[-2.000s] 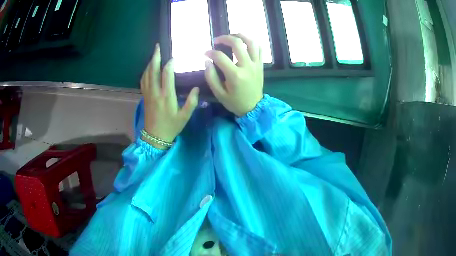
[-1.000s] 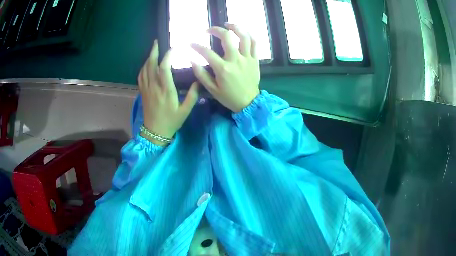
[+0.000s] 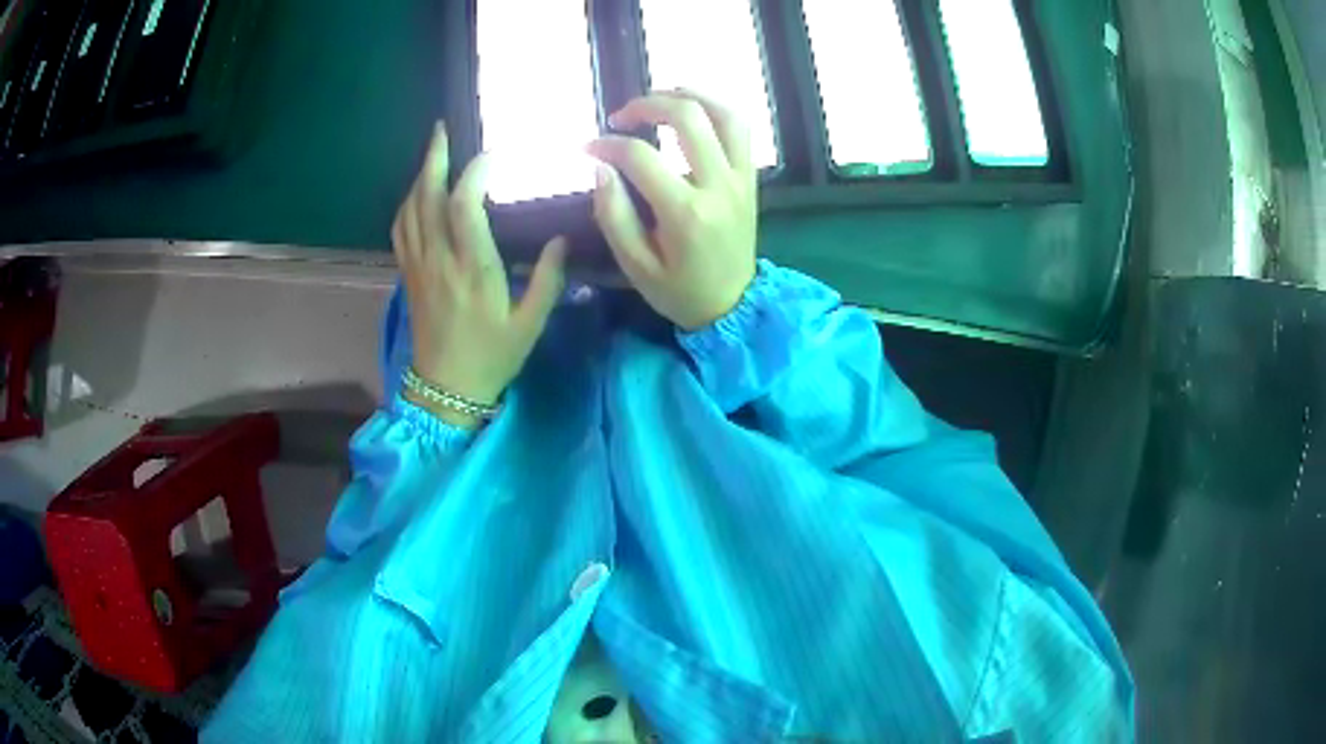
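Note:
A black phone tray (image 3: 931, 191) lies on the green mat, holding several phones side by side with bright white screens. My left hand (image 3: 473, 284) rests at the lower left corner of the leftmost phone (image 3: 535, 95), fingers apart, with a bead bracelet at the wrist. My right hand (image 3: 681, 211) is over the lower right edge of that phone, fingers curled and spread, partly covering the second phone (image 3: 708, 58). A fingertip is at the leftmost screen's edge; whether it touches cannot be told. Neither hand holds anything.
Another black tray (image 3: 109, 87) with dark phones is at the far left of the green mat (image 3: 327, 131). A red stool (image 3: 160, 538) stands on the light floor at lower left, with part of another red item at the left edge. A dark grey panel (image 3: 1236, 509) is at right.
Since one second ago, my right hand has moved back a little from the leftmost screen toward its right edge, and its fingers are more curled. My left hand is nearly in place.

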